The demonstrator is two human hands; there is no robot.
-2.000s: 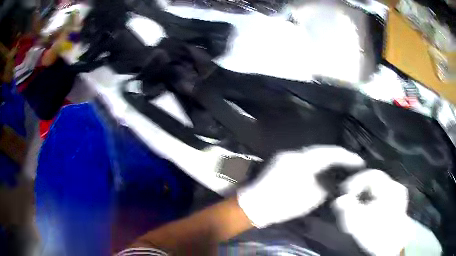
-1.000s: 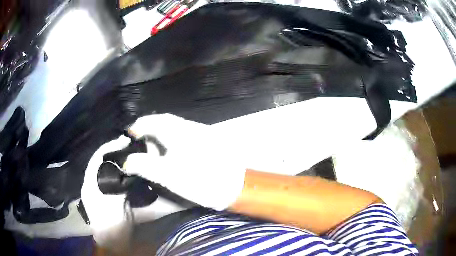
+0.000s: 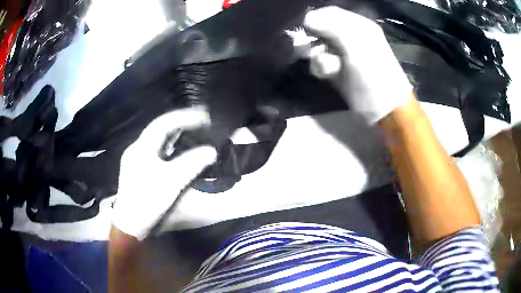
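Note:
My left hand, in a white knit glove, grips a black belt strap that hangs in loose loops beside its fingers. A small metallic glint shows between thumb and fingers. My right hand, also gloved, is raised over the belt stack with its fingers bent. A small bright patch shows at its fingertips; blur hides whether it is a held piece. The stack of black straps runs across the white-covered table, with looping ends at left.
Shiny black bagged belts lie at the far left, and more at the top right. A whitish reflecting pile lies behind the stack. A red handle shows at the top edge. Clear film is at right, blue material at lower left.
Since one second ago, my right hand has left the belt at my left hand and moved up and right over the stack. The held strap now hangs in wider loops.

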